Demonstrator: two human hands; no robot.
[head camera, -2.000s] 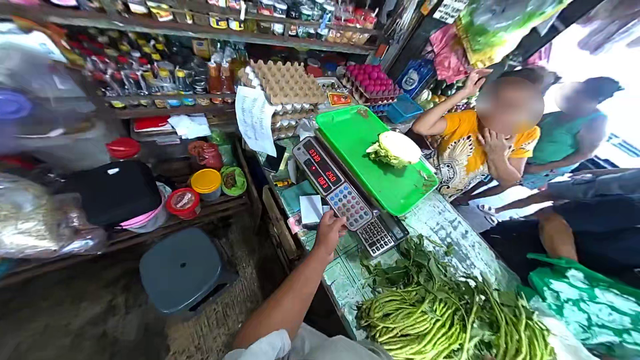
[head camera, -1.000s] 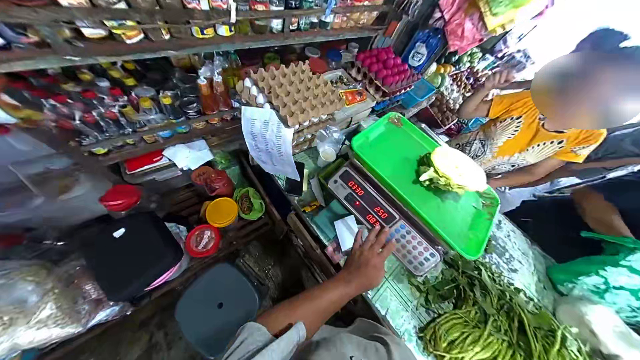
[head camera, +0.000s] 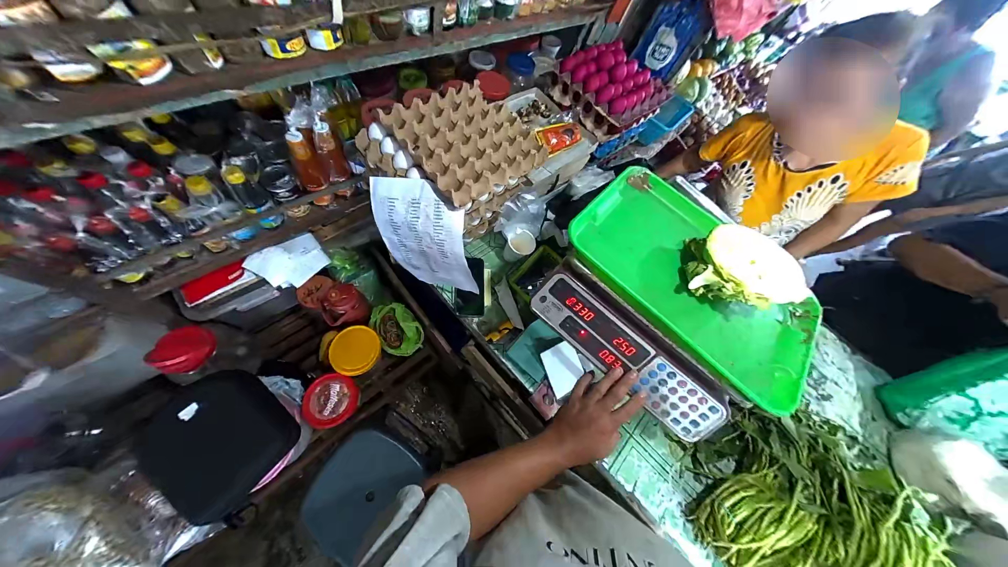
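Observation:
My left hand (head camera: 592, 417) rests with spread fingers at the near edge of a digital scale (head camera: 630, 354), between its red lit display and its keypad. Nothing is held in it. A white paper slip (head camera: 561, 369) lies just left of my fingertips. On top of the scale is a green plastic tray (head camera: 630, 228), bearing a pale, round leafy vegetable (head camera: 752, 264) with green outer leaves. Long green beans (head camera: 756, 516) and leafy greens (head camera: 795, 441) are heaped on the counter below the tray. My right hand is out of view.
Cardboard egg trays (head camera: 465, 138) stand behind a hanging written sheet (head camera: 421, 232). A white cup (head camera: 519, 245) and a phone (head camera: 471, 287) lie near the scale. Bottle shelves line the left, above a grey stool (head camera: 362, 492). A person in an orange shirt (head camera: 819, 181) is across the counter.
My left hand has shifted from beside the keypad to the edge near the display, its fingers now spread. The orange-shirted person's raised arm has come down. The view has moved closer to the counter.

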